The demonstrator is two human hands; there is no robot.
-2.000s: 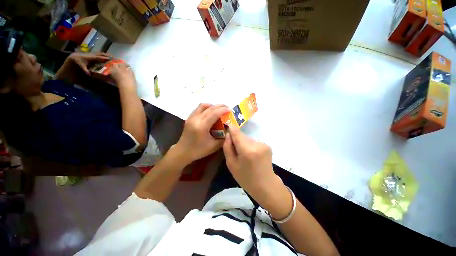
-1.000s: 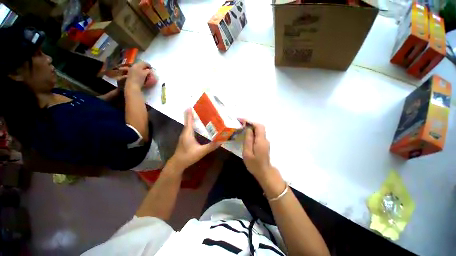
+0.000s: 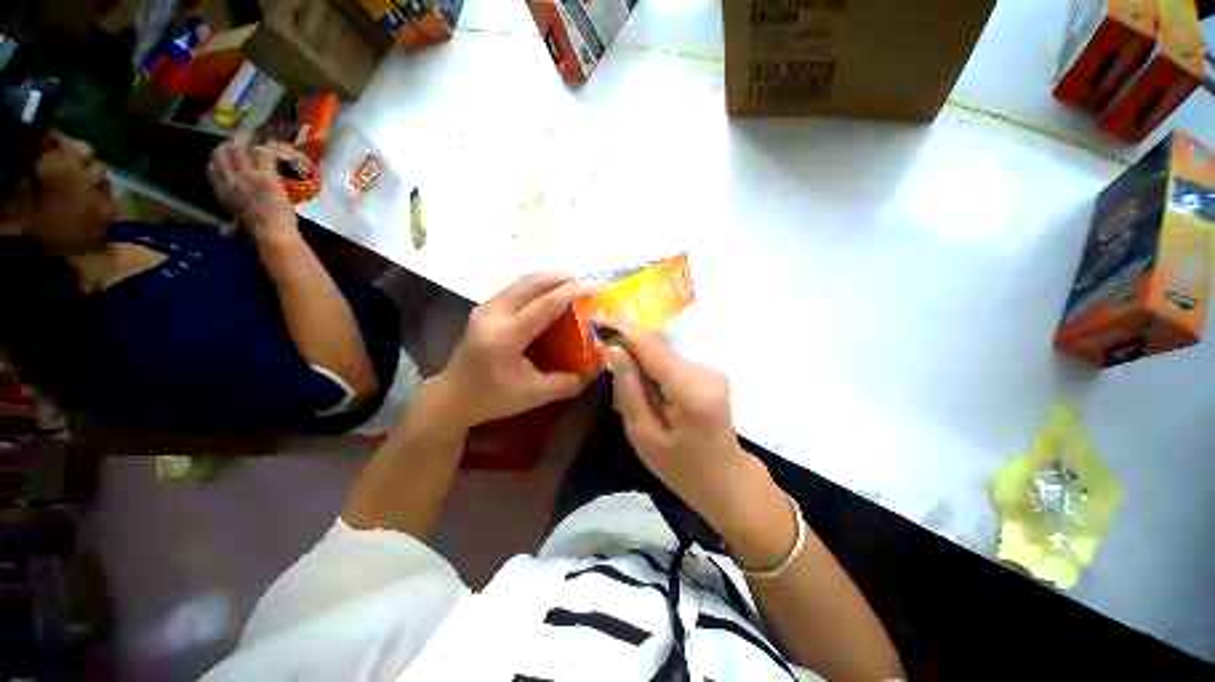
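Note:
A retail box [image 3: 640, 296] with orange and yellow faces is held above the near edge of the white table. My left hand [image 3: 513, 349] grips its left side, with fingers over the top and thumb below. My right hand [image 3: 677, 406] is at the box's near end, with fingertips pinched on a small dark thing against the orange face. The pinched thing is mostly hidden by the fingers, and I cannot tell what it is.
A brown shipping carton [image 3: 853, 60] stands at the back. Retail boxes stand at the right [image 3: 1143, 260] and back. A yellow sheet [image 3: 1057, 500] with silvery bits lies at right. A thin yellow-green knife [image 3: 417, 217] lies left. A seated person [image 3: 200, 320] holds an orange coil near clear plastic.
The box has been turned from its large orange face to its yellow and orange faces. My right fingertips have moved in against its end. The neighbour's hands now hold an orange coil.

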